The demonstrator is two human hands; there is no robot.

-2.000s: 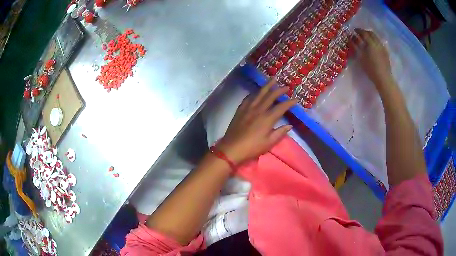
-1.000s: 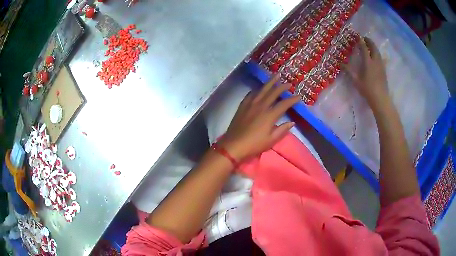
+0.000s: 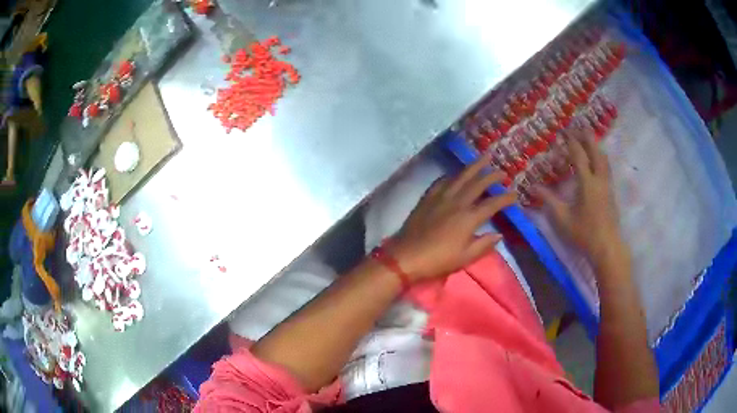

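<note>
Rows of red-and-white finished pieces lie in the upper left part of the right blue tray on a pale liner. My left hand has its fingers spread over the tray's near blue rim, fingertips at the lower end of the rows. My right hand is inside the tray, fingers apart and bent, fingertips at the edge of the last row. The fingertips are blurred, and I see no piece clearly held in either hand.
The metal table bears small red parts, a pile of white disc parts, a brown board with a round white spot, and a dark slab with red figures. Another tray of pieces is at lower right. A person's arm shows far left.
The view has shifted, so table and tray sit further right and lower at left. My right hand has moved down along the rows towards my left hand. My left hand stays on the rim.
</note>
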